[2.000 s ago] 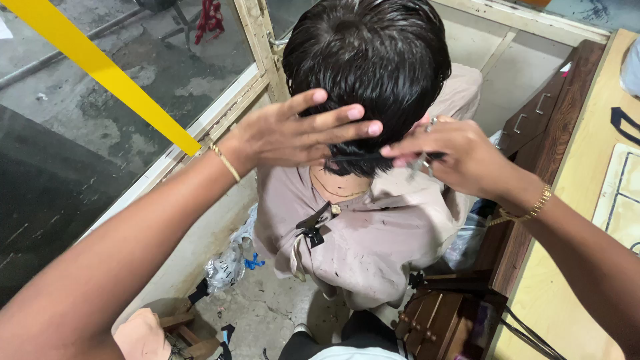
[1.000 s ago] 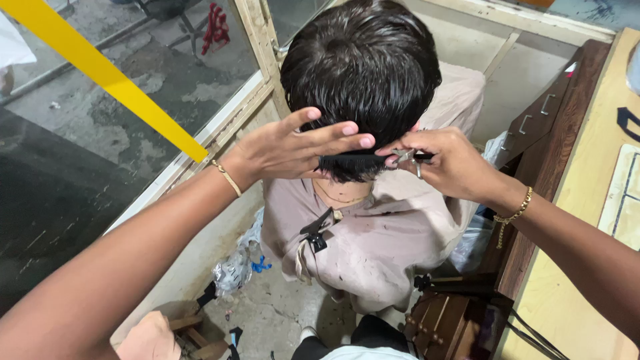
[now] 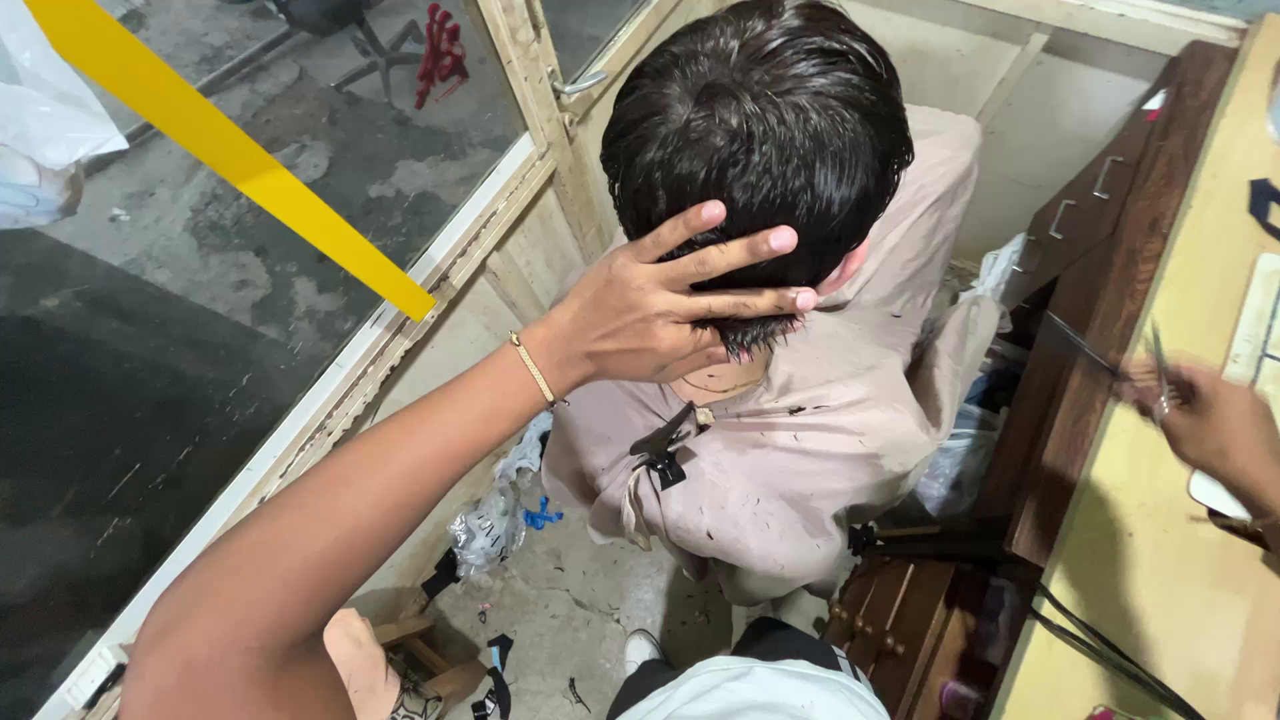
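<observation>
A seated person's dark, damp hair is in the upper middle. My left hand lies on the back of that head, fingers spread, with hair at the nape showing below the fingers. My right hand is out at the right, over the edge of the yellow counter, blurred, and holds scissors; a thin dark tool, perhaps a comb, also points left from it. A beige cape with cut hair bits covers the person, fastened behind the neck by a black clip.
Right of the person stand a dark wooden drawer cabinet and the yellow counter with black cords. A glazed partition with a wooden frame runs along the left. Plastic bags and a small wooden stool are low at left.
My right hand has left the hair at the nape and moved right, over the counter, with the scissors. My left hand stays on the back of the head.
</observation>
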